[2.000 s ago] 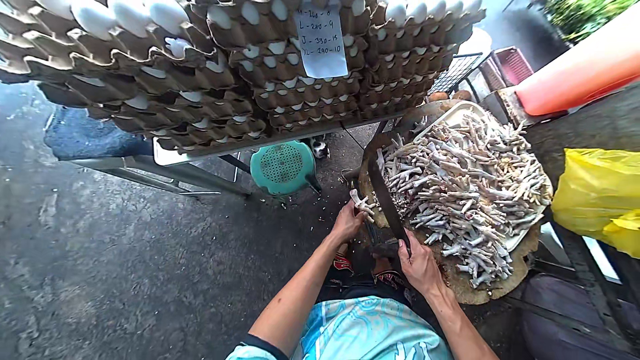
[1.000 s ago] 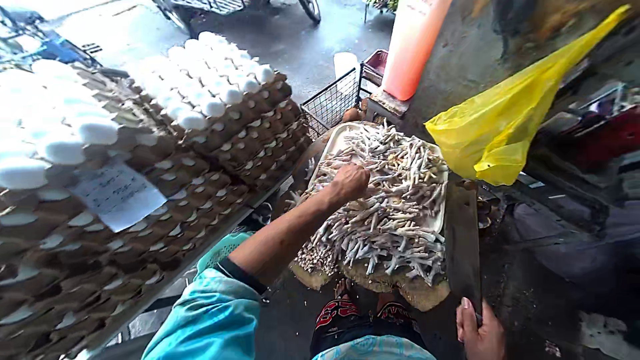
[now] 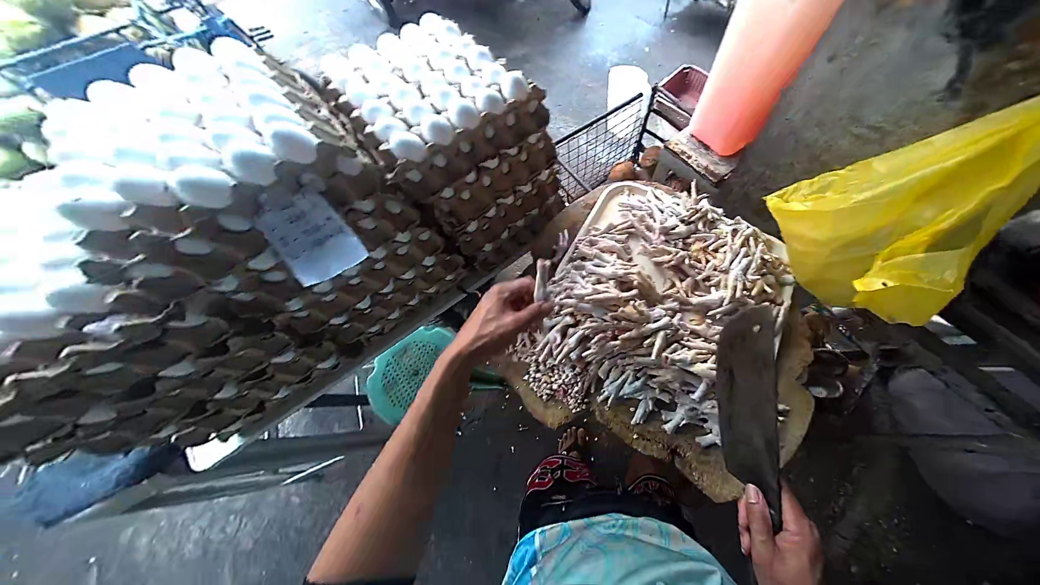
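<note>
My left hand (image 3: 505,317) holds a pale chicken foot (image 3: 542,280) upright between thumb and fingers, at the left edge of a big heap of chicken feet (image 3: 650,292). The heap covers most of a white tray (image 3: 605,203) on a thick wooden chopping block (image 3: 715,471). In my right hand (image 3: 778,536) is the handle of a cleaver (image 3: 747,398); its broad dark blade points away from me over the right side of the block. Small cut bits (image 3: 561,382) lie at the block's near left edge.
Stacked egg trays (image 3: 487,187) bearing white eggs stand at the left, with a written paper (image 3: 313,236) on them. A green stool (image 3: 410,370) is below. Beyond the block are a wire basket (image 3: 601,146) and an orange post (image 3: 756,73). A yellow plastic bag (image 3: 910,219) hangs at right.
My left hand was over the middle of the heap a second ago; it has moved to the left edge and now holds a chicken foot. The cleaver remains in my right hand.
</note>
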